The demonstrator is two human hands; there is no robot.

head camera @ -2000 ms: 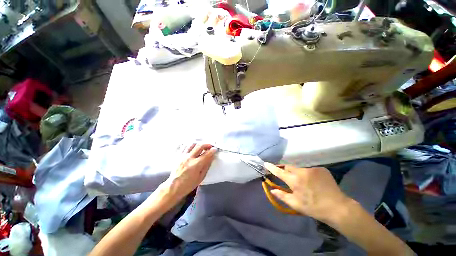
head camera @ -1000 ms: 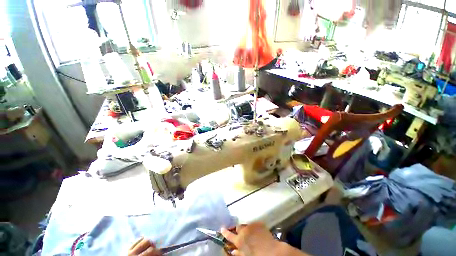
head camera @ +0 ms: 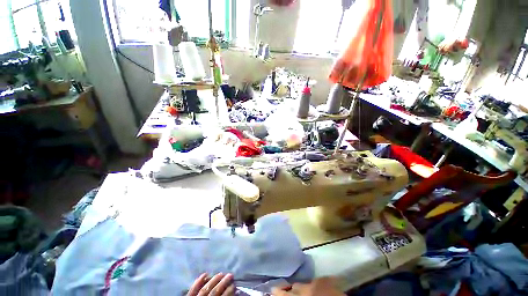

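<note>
The light grey-blue garment panel (head camera: 202,254) lies over the front of the machine table, with a curved red-green logo (head camera: 117,269) at its left. My left hand (head camera: 212,285) is at the bottom edge, fingers curled over the panel's near edge; its thumb is hidden. My right hand (head camera: 311,288) is cut off by the bottom edge, right of my left hand. A bit of silver scissor blade (head camera: 249,291) shows between my hands; the orange handles are out of view. The panel reaches under the needle end of the sewing machine (head camera: 307,193).
Folded pale cloth (head camera: 179,165) lies at the table's back left. Grey thread cones (head camera: 304,103) and an orange bag (head camera: 366,49) stand behind the machine. A wooden chair (head camera: 446,191) and heaped grey-blue cloth (head camera: 492,263) are at the right. Other machine tables stand farther back.
The camera has tilted up, so the machine and my hands sit lower in the picture and the workshop shows. The scissors, clearly seen in my right hand before, are now mostly cut off.
</note>
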